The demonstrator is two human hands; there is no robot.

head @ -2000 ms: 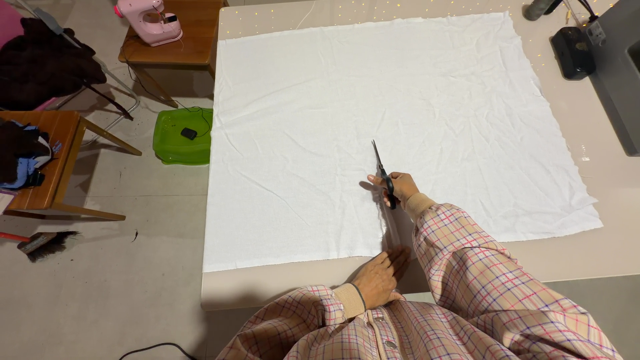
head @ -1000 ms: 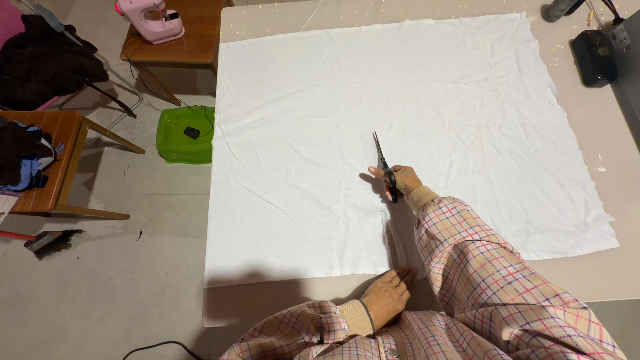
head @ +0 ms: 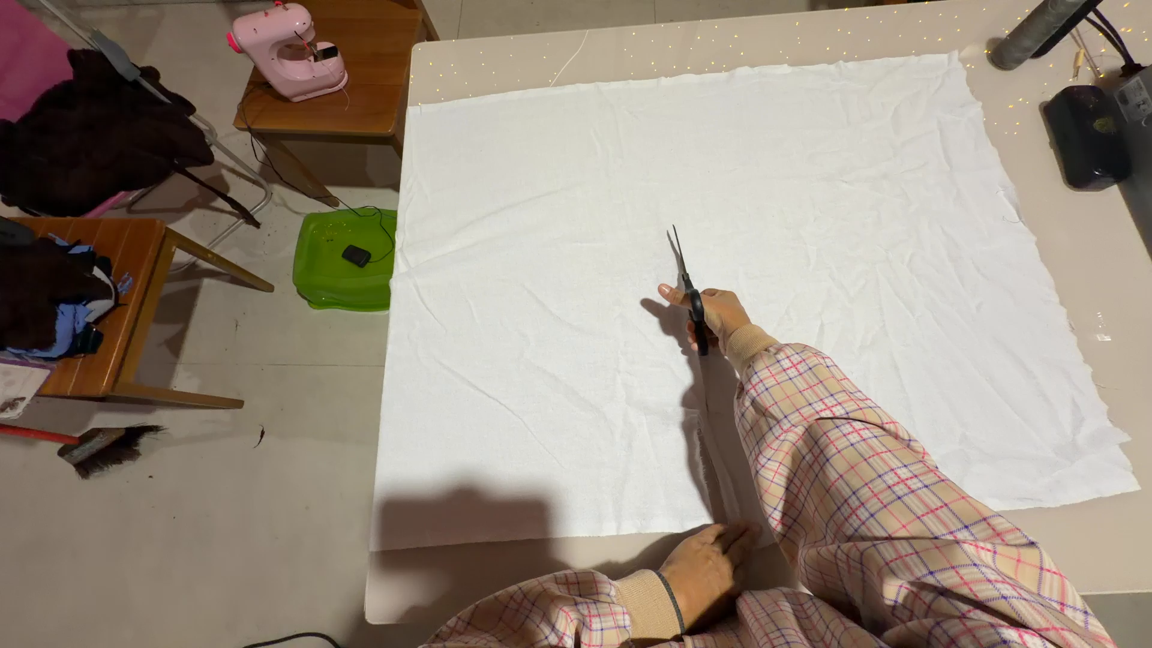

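A large white cloth (head: 540, 315), lightly wrinkled, lies spread over a pale table (head: 504, 76). My right hand (head: 720, 315) grips a pair of black-handled scissors (head: 695, 306) near the cloth's middle, with the blades pointing to the far side. A cut runs from below the scissors to the cloth's near edge, partly in shadow. At that near edge, beside the cut, rests my left hand (head: 706, 571); its fingertips are in shadow, and whether they pinch the cloth cannot be made out.
On a wooden stool at the upper left stands a pink sewing machine (head: 288, 54). A green plastic tray (head: 315, 270) is on the floor by the table. Another wooden stool (head: 144, 315) bears clothes, with a brush (head: 99, 448) below. A black case (head: 1084, 137) sits at the right.
My right hand and the scissors have moved a little farther up the cloth, away from my left hand. My left hand stays at the near edge.
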